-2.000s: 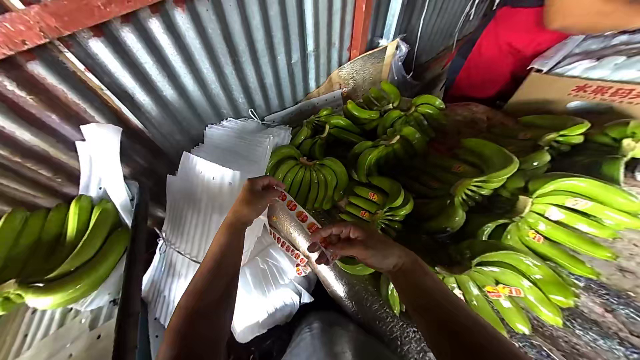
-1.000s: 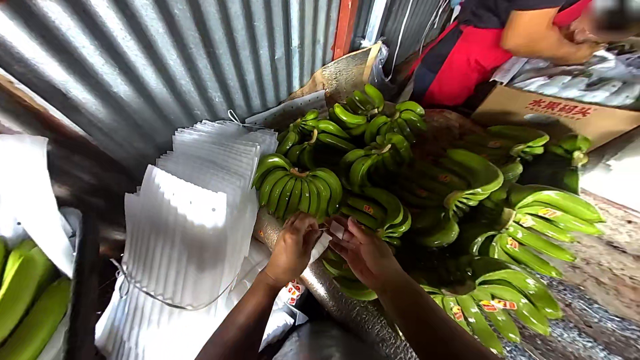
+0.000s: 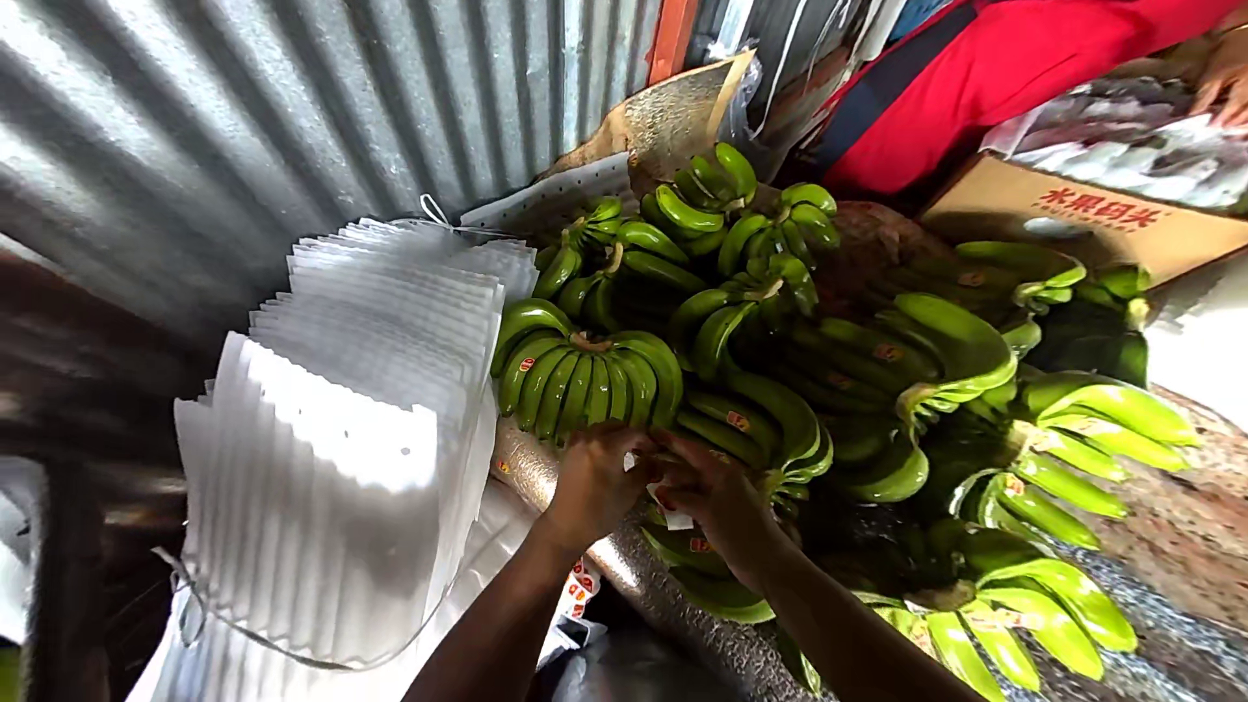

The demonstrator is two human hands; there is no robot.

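Note:
My left hand pinches a small white piece of sticker backing just below a hand of green bananas, which bears a red sticker on its left side. Close beside it, my right hand has a strip of sticker paper between its fingers; how much of the strip lies behind the fingers is hidden. Further green bananas with red stickers lie right of my hands. Wet, bright green bunches rest at the lower right, stickers on some fruits.
Tied stacks of white foam sheets stand at the left against a corrugated metal wall. A person in a red garment works by a cardboard box at the upper right. Loose sticker sheets lie below my hands.
Two seconds ago my hands held a long sticker strip stretched between them; now they are close together over a small piece. The view has shifted. A red sticker now shows on the nearest banana bunch.

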